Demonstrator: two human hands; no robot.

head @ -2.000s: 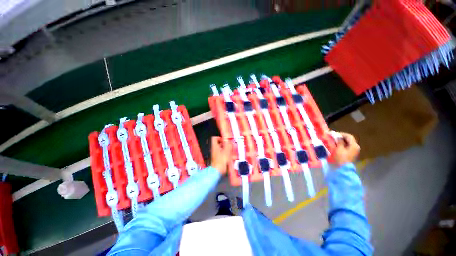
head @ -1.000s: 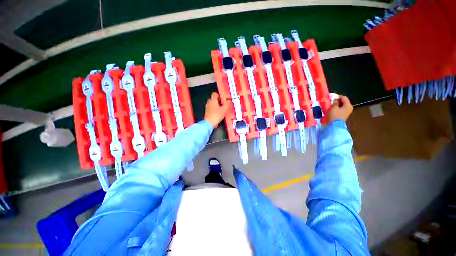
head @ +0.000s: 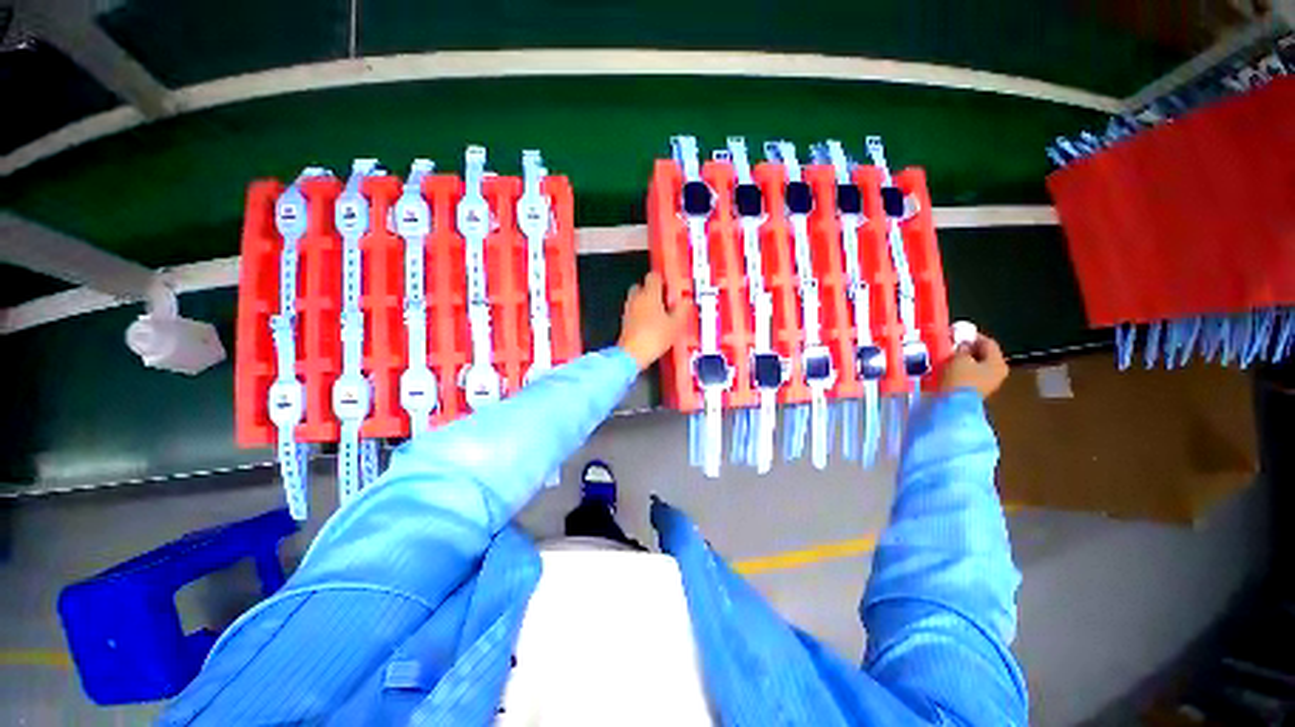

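Observation:
A red tray holds two rows of smartwatches, dark screens up, with pale straps. More straps hang below its front edge, so another tray seems to lie under it. My left hand grips its left edge. My right hand is at its front right corner, with a small white wipe between the fingers; whether it also grips the tray is unclear. A second red tray on the left holds two rows of watches with pale case backs up.
A tall stack of red trays with hanging straps stands at the right. A whitish bottle is by the left frame post. A blue stool is at the lower left. A cardboard carton lies at the lower right. A pale rail crosses the green bench.
The right tray has come down level beside the left one, with more straps now showing beneath it. Both hands have stayed at its sides. The view has turned, bringing the blue stool in.

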